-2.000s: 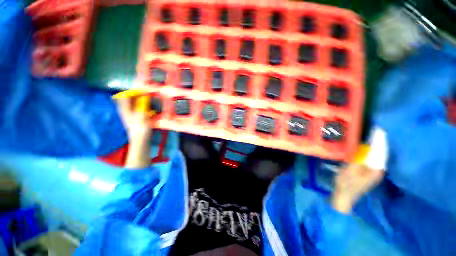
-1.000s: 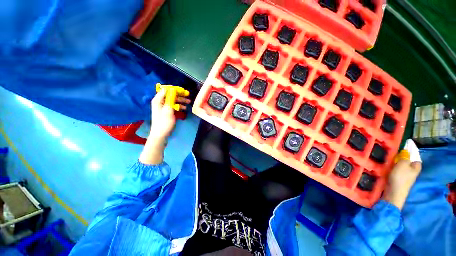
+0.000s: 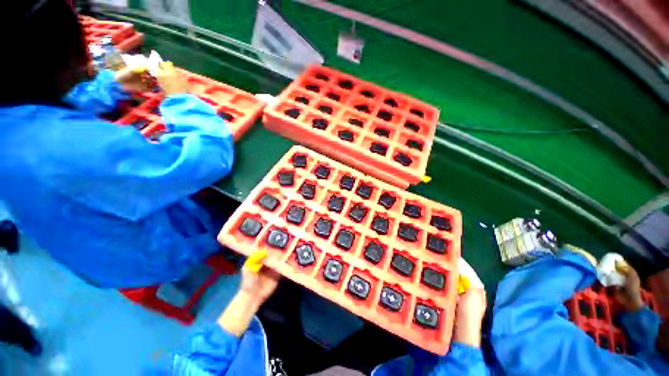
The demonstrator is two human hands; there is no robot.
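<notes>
An orange-red foam tray (image 3: 312,207) lies tilted in front of me at the bench edge, with one black watch-like housing in each pocket. The nearest row shows round or cross marks. My left hand (image 3: 257,283) holds the tray's near left edge, with yellow finger cots on the fingertips. My right hand (image 3: 470,310) holds the tray's right edge; a yellow cot and a white wiping cloth (image 3: 470,275) show at its fingers.
Stacked foam trays (image 3: 345,150) with housings stand behind my tray on the green bench (image 3: 477,192). A person in a blue smock (image 3: 110,172) works at the left; another person's sleeves (image 3: 539,312) are at the right. Pale boxy bottles (image 3: 519,242) stand at the right.
The view has lifted and shows the bench and neighbours. My left hand, free of the tray one second ago, now grips its near edge. The tray appears lower.
</notes>
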